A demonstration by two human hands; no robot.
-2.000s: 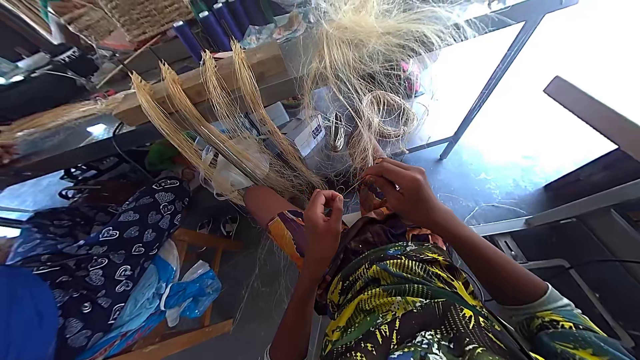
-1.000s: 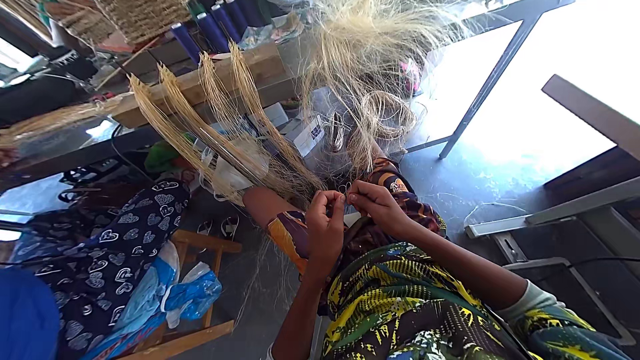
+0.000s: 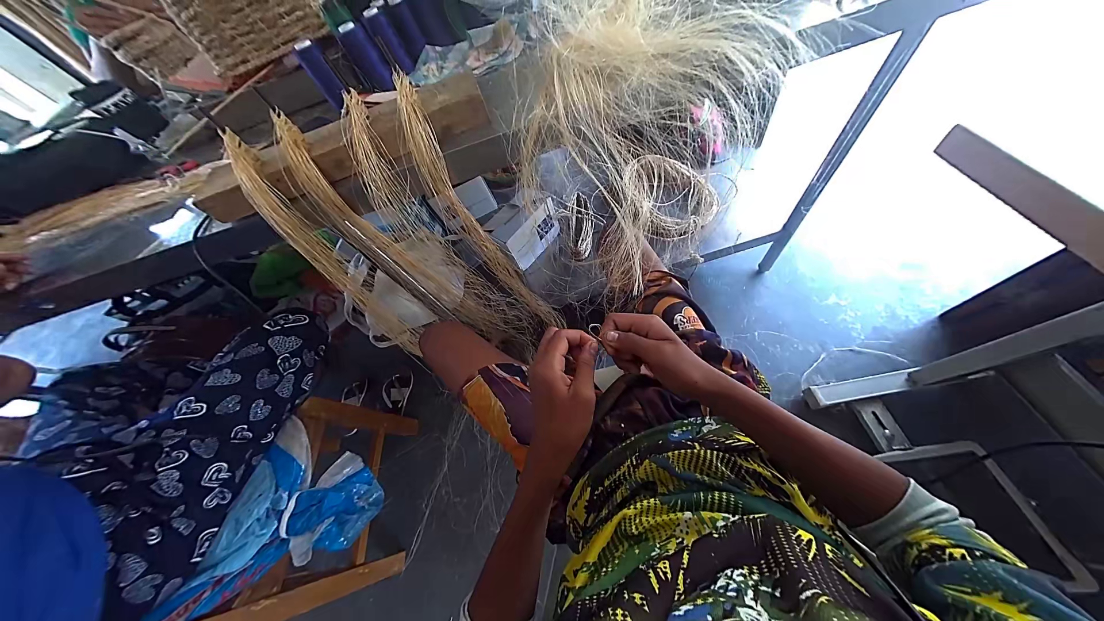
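My left hand [image 3: 562,384] and my right hand [image 3: 651,349] meet above my lap, thumbs and index fingertips pinched close together. A thin strand of fibre [image 3: 595,331] shows between the fingertips; its full course is too fine to follow. Just beyond my hands, several long bundles of straw-coloured fibre [image 3: 345,224] hang from a wooden beam [image 3: 332,147] down toward my knees. A coil of pale fibre [image 3: 668,200] lies beyond my right hand, below a large loose heap of pale fibre [image 3: 655,52] on the table edge.
Purple thread cones [image 3: 362,56] and woven fibre pieces [image 3: 233,34] stand at the back. A white box [image 3: 528,233] is beyond my knees. At left, a person in heart-patterned cloth [image 3: 216,414] sits near a wooden stool [image 3: 358,418] with a blue plastic bag [image 3: 336,504]. Metal frame parts [image 3: 992,354] are at right.
Two seconds ago my right hand was raised farther from my left; it has come down and in, and the fingertips of both hands are now close together.
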